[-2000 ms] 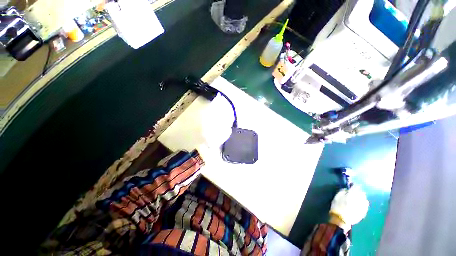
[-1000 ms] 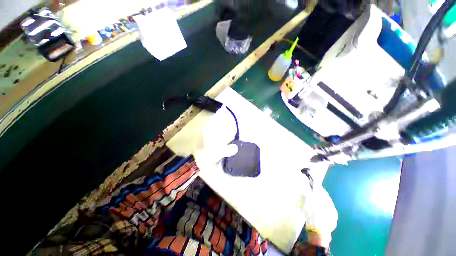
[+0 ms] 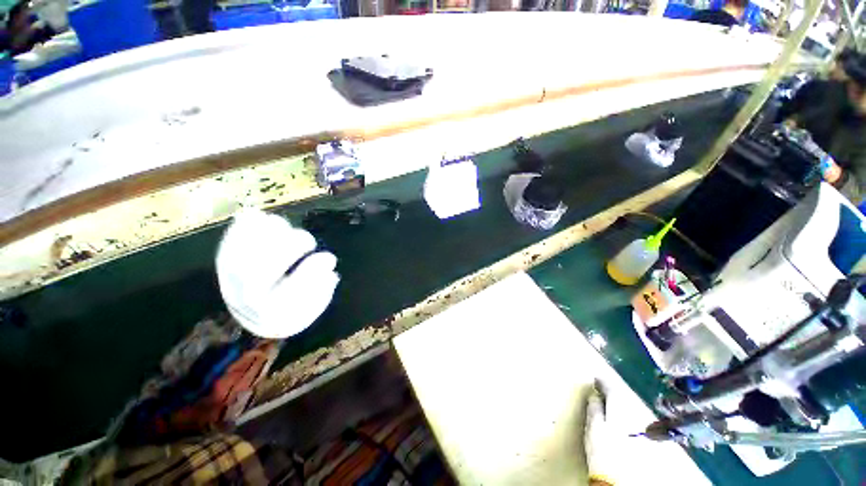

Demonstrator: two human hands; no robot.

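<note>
My left hand (image 3: 275, 275), in a white glove, is over the dark green conveyor belt (image 3: 408, 256). Its fingers are partly curled, with a thin dark line between them; any hold is unclear. A black cord or cable bundle (image 3: 356, 213) lies on the belt just beyond it. My right hand (image 3: 596, 437), gloved, is low at the right part of the cream-white board (image 3: 494, 380), blurred and cut off by the bottom edge. The metal end of the screwdriver assembly (image 3: 686, 427) is right of it. No black square unit shows on the board.
Clear bags with black units (image 3: 543, 196) and a white card (image 3: 452, 188) are at the belt. A squeeze bottle (image 3: 634, 258) and white feeder (image 3: 760, 313) stand right of the board. A black flat case (image 3: 385, 78) lies on the far shelf. Another person (image 3: 836, 109) is at far right.
The view has swung up and left. My left hand has left the board for the belt, and the black unit is gone from the board. My right hand now shows only in part.
</note>
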